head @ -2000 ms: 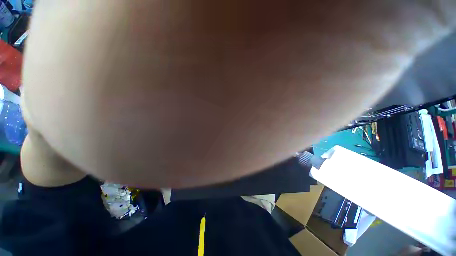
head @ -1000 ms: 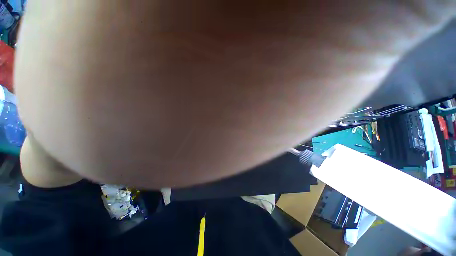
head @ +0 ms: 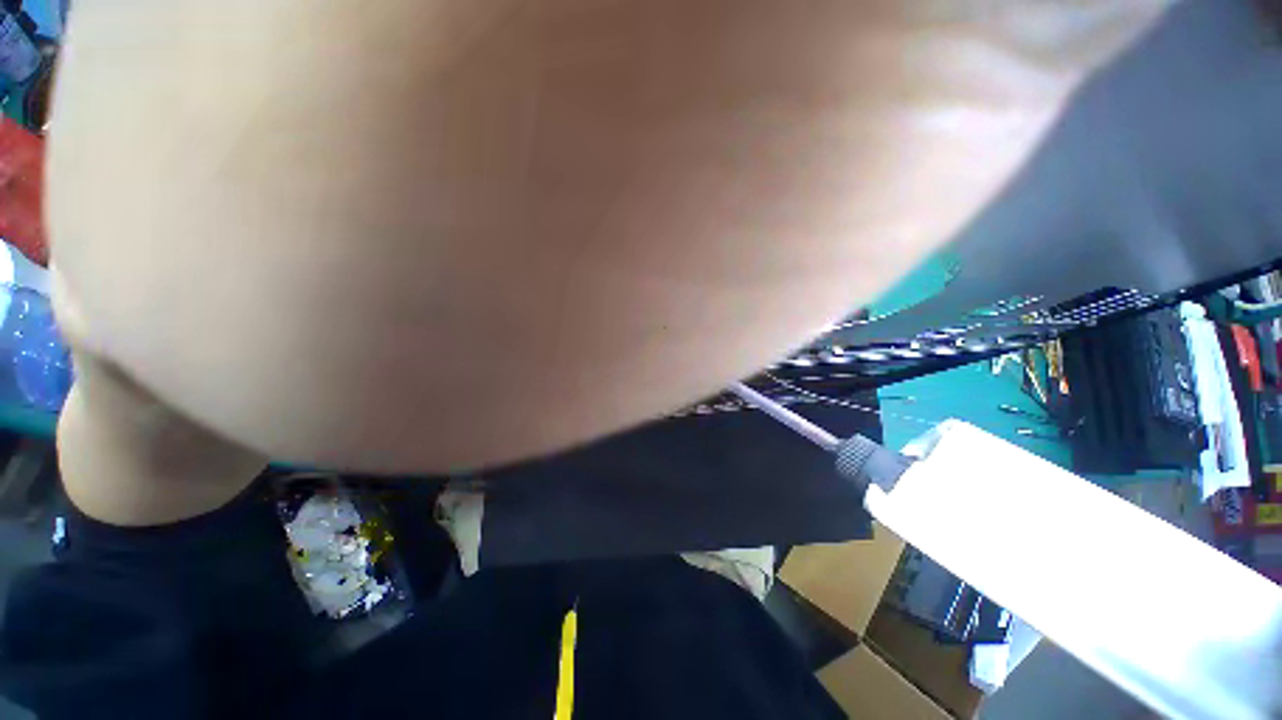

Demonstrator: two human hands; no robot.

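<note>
A bare arm (head: 464,239), which looks like my left forearm, fills the upper left and middle, very close and blurred. No fingers of my left hand show. A fat white cartridge (head: 1083,563) slants in from the lower right. Its ribbed collar and thin pinkish nozzle (head: 794,419) point up-left, with the tip near the rim, partly against the arm's edge. My right hand is out of the picture. A large smooth dark panel (head: 1181,169) shows at the upper right, with its narrow frame edge (head: 956,345) below. Fine pale wires lie near the rim.
A matte black sheet (head: 675,492) lies below the rim. An open brown carton (head: 844,580) holds slim dark parts at the lower right. Stacked black housings (head: 1125,373) stand on the green mat (head: 1012,401). A red item and a blue translucent item are at the far left.
The large bare arm has shifted up-left, uncovering more of the rim, black sheet and nozzle. The white cartridge has tilted and shifted slightly downward.
</note>
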